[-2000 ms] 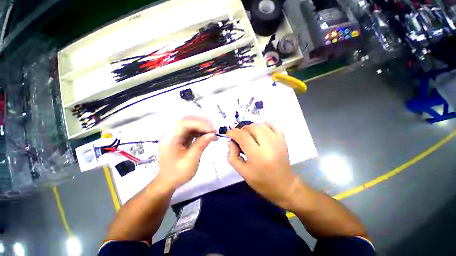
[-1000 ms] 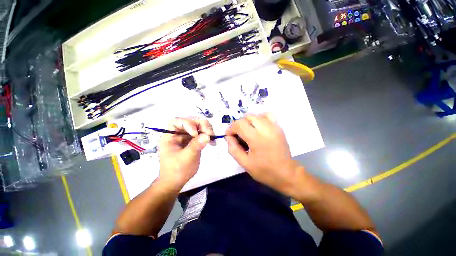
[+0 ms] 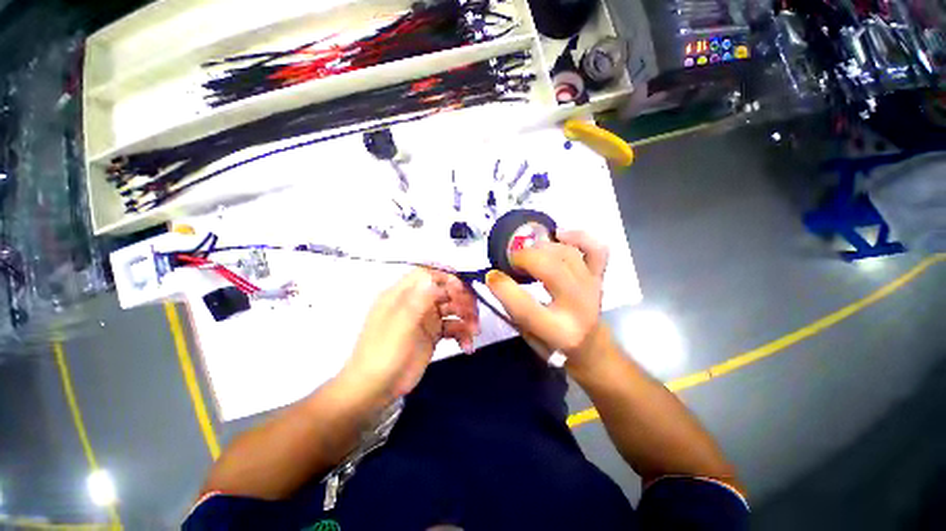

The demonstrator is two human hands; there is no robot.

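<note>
A thin black wire (image 3: 363, 257) runs from the white end block (image 3: 142, 272) across the white board (image 3: 301, 363) to my hands. My left hand (image 3: 415, 316) is at the wire near the board's front edge, fingers curled; its fingertips are partly hidden. My right hand (image 3: 555, 296) holds a black tape roll (image 3: 506, 241) with a pale and red core, its thumb by the wire. A dark strand passes below the right thumb.
Small metal fixtures (image 3: 412, 215) and dark connectors (image 3: 380, 143) stand on the board. Behind is a cream wire tray (image 3: 101, 197) with black and red wires. A yellow curved piece (image 3: 602, 142) is at the right edge. A machine with coloured buttons (image 3: 714, 50) stands at the back right.
The tape roll now shows in my right hand, above the wire. My left hand has turned and moved slightly lower. The view has shifted, so the board appears further left.
</note>
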